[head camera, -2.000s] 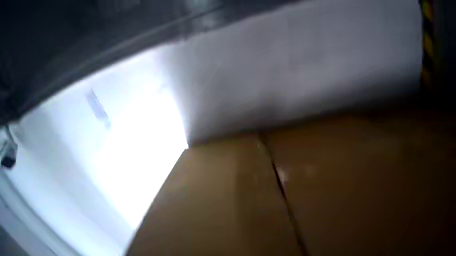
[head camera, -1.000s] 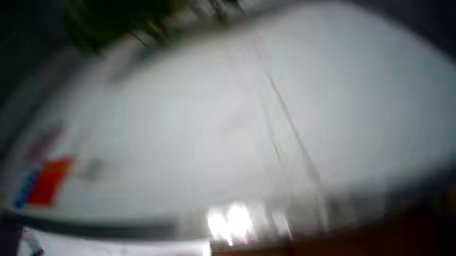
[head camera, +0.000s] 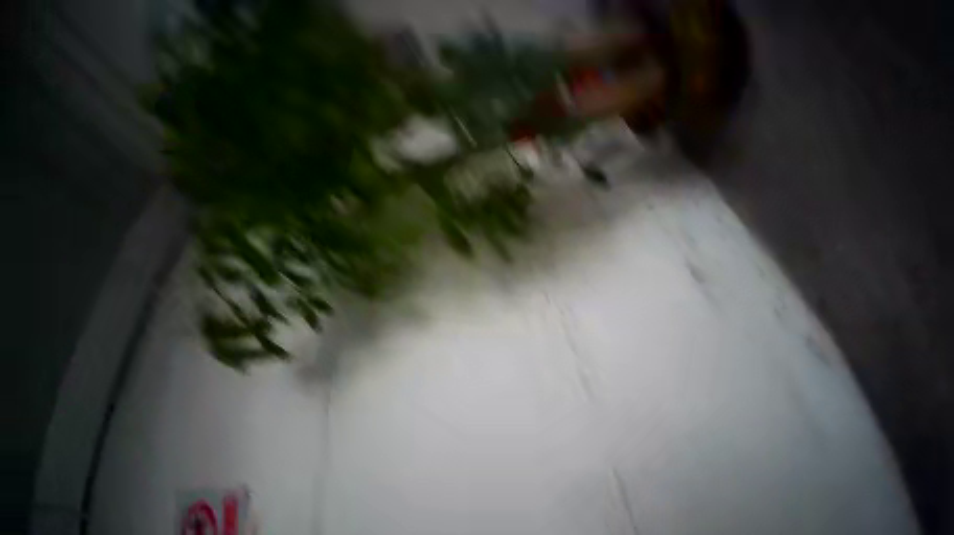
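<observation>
Neither of my hands is in the picture. A large, smooth white wall (head camera: 471, 418) with thin dark seam lines fills the middle and bottom of the blurred view. A leafy green plant (head camera: 282, 136) spreads over the upper left in front of it. Beside the plant, at the top centre, are blurred reddish-brown and greenish things (head camera: 596, 89) that I cannot make out.
A small sign with red marks (head camera: 214, 514) is on the white wall at the bottom left. A dark grey surface (head camera: 858, 209) lies along the right side. The left edge is dark, beside a curved pale edge (head camera: 89, 418).
The view has swung from brown panels and a bright light to the white wall. The plant now shows much larger, and the red and blue sign at the left has left the view.
</observation>
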